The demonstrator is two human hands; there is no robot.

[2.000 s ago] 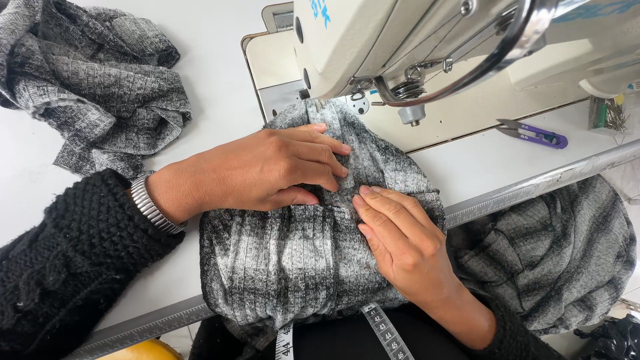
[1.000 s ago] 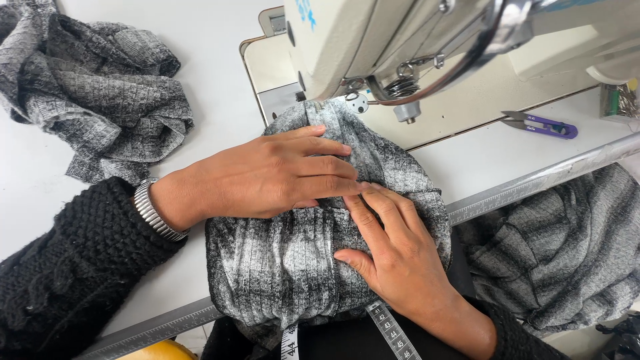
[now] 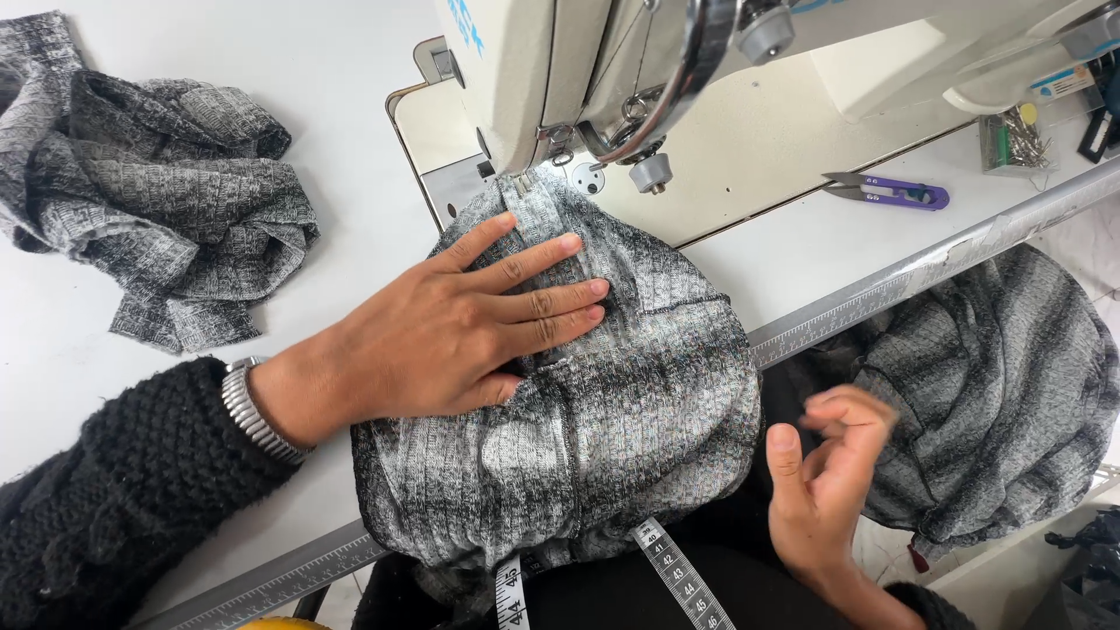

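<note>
Grey-and-black ribbed knit fabric (image 3: 647, 385) lies under the presser foot (image 3: 523, 182) of a sewing machine (image 3: 516, 79) and hangs over the table's front edge. My left hand (image 3: 472, 324) rests flat on it with fingers spread, just in front of the foot, holding nothing. To the right of the fabric, off it, my right hand (image 3: 827, 481) is raised with curled fingers and the thumb apart; nothing shows in it. A tape measure (image 3: 682, 573) hangs below the fabric, its two ends in view.
More knit fabric (image 3: 175, 192) is heaped on the table at left, and another bundle (image 3: 997, 394) hangs at right. Purple thread snips (image 3: 901, 191) lie beside the machine bed, near a clear box of pins (image 3: 1015, 144). A metal ruler (image 3: 840, 319) runs along the table edge.
My right hand has come off the fabric and moved right, away from my left hand. My left hand stays on the fabric, its fingers now spread wider.
</note>
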